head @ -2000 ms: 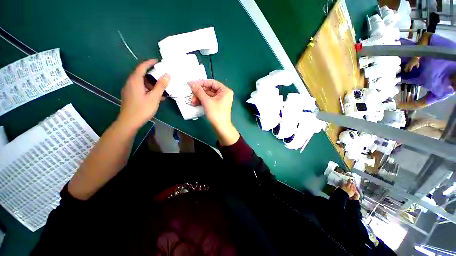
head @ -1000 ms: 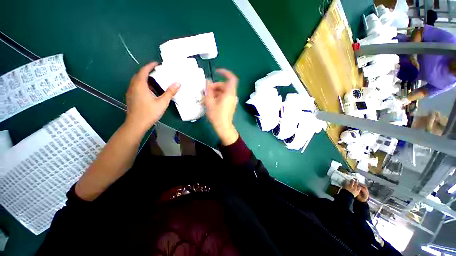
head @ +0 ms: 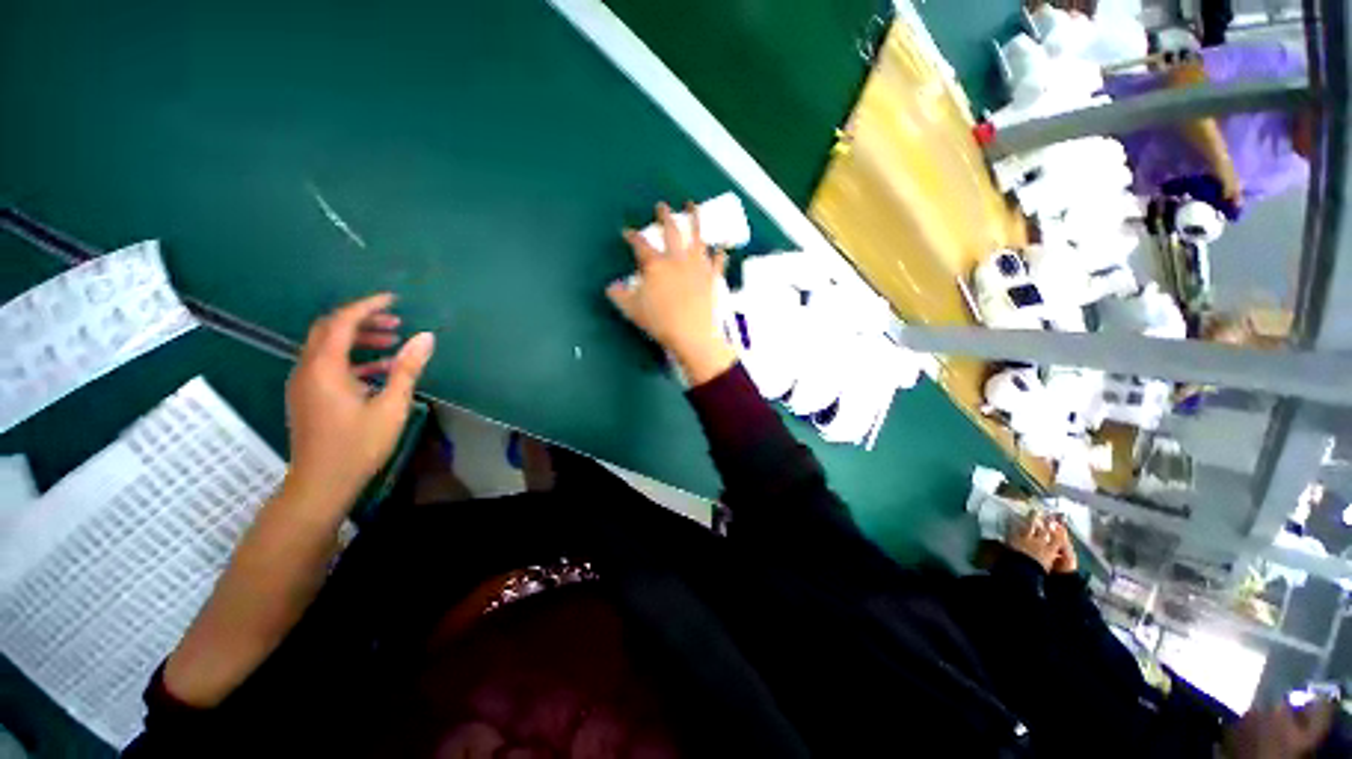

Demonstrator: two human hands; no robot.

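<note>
A white security camera (head: 718,223) lies on the green bench under my right hand (head: 678,291), whose fingers are spread over it. It sits close beside the group of white cameras (head: 823,334) near the bench's metal rail, and my hand hides much of it. My left hand (head: 350,389) is raised over the bench's near edge, fingers apart and curved, with nothing in it. A label sheet (head: 141,556) with small printed rows lies at the lower left. A second label sheet (head: 82,329) with larger printed blocks lies above it, slightly curved.
A metal rail (head: 697,126) edges the bench. Beyond it lie a tan board (head: 919,186) and many white cameras (head: 1075,208). A person in purple (head: 1238,141) is across. Another person's hands (head: 1045,543) hold a white part at the right. A thin pale strand (head: 337,217) lies on the bench.
My right hand has moved the camera right, from in front of me to beside the group. My left hand has let go of it and moved left. The view has shifted.
</note>
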